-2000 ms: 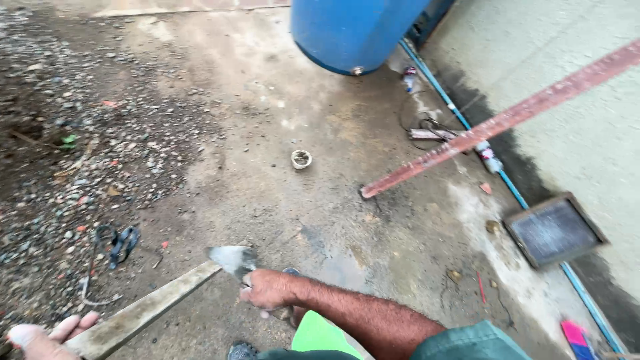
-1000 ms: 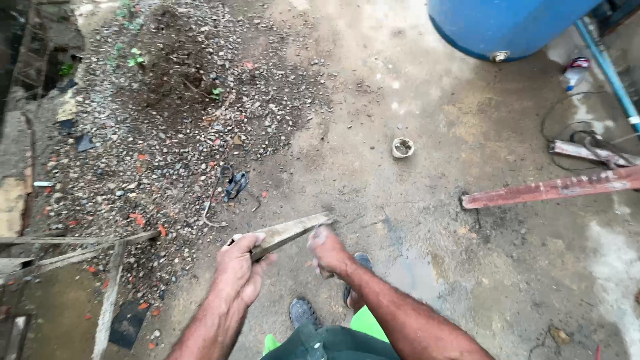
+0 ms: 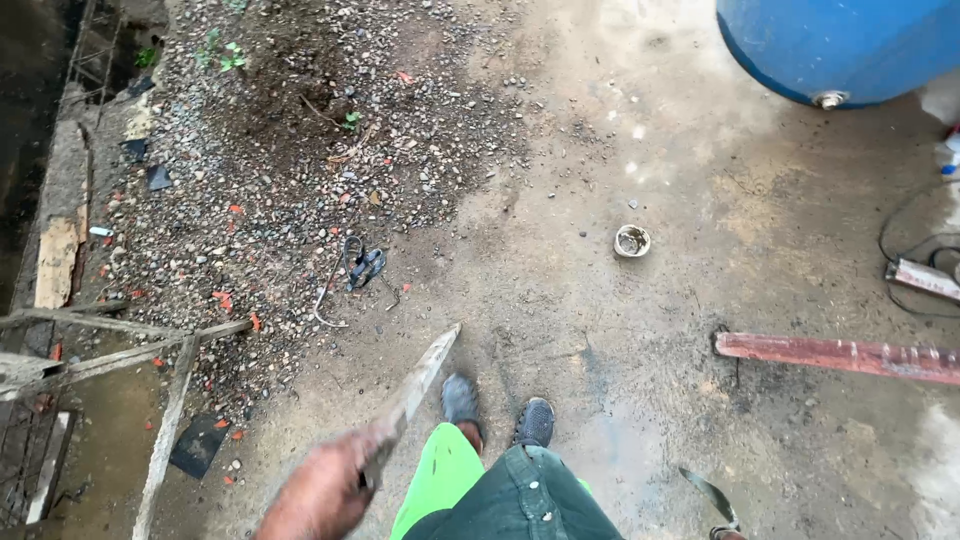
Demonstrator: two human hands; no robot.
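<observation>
My left hand [image 3: 330, 484] is at the lower left, closed around one end of a narrow, mortar-smeared wooden board [image 3: 420, 379]. The board slants up and to the right, its far end narrow in this view, and is blurred near the hand. At the bottom edge, right of centre, a trowel's metal blade [image 3: 709, 491] points up and left. Only a sliver of my right hand [image 3: 727, 534] shows at the trowel's handle end; the rest is out of frame. The two hands are well apart, on either side of my green clothing.
A small mortar-stained cup [image 3: 632, 241] stands on the concrete ahead. A blue barrel [image 3: 840, 52] is at the upper right, below it a red beam [image 3: 832, 356] and a cable. Gravel [image 3: 300, 187] spreads at the left, with a wooden trestle [image 3: 176, 397] and a dark strap [image 3: 365, 268].
My right hand has moved away from the board, down and right to the frame's bottom edge. My left hand, still holding the board, is lower. The view has swung toward the gravel since the earliest frame.
</observation>
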